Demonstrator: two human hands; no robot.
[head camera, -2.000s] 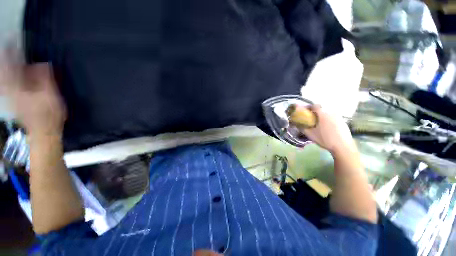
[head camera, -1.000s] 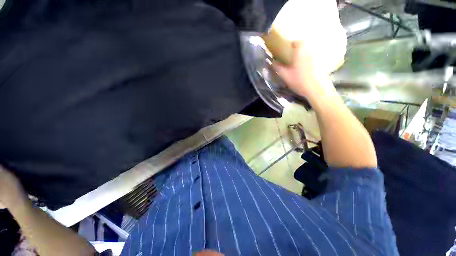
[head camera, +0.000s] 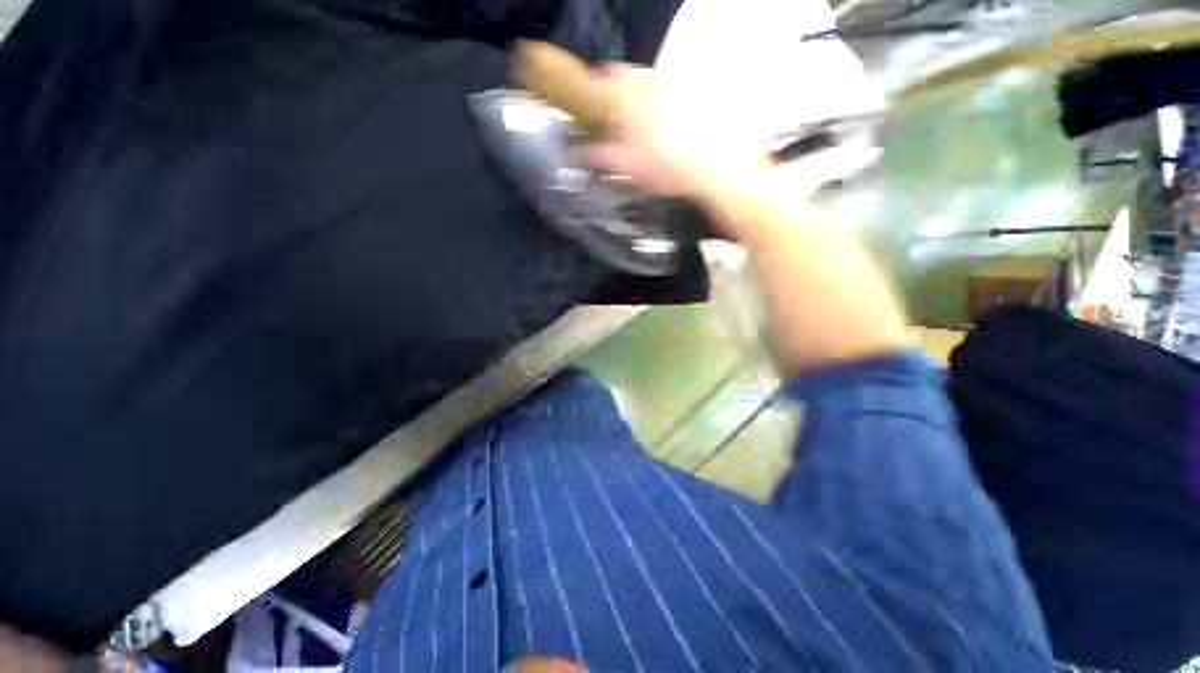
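A large black garment lies spread over the ironing table, whose pale front edge shows along its near side. My right hand is closed around the tan handle of the steam iron. The shiny iron is on the right part of the black cloth; motion blur hides whether it presses flat. My left hand is cut off at the bottom left corner, only a blurred bit of skin showing, so its fingers cannot be made out.
White table cover shows beyond the iron at the top right. A dark cloth heap is at the right, beside my right sleeve. A brown box stands on the green floor. Slatted and pale items lie under the table's front edge at lower left.
My right hand has moved the iron left and up across the garment. My left hand has dropped almost out of the picture at bottom left. The view has turned.
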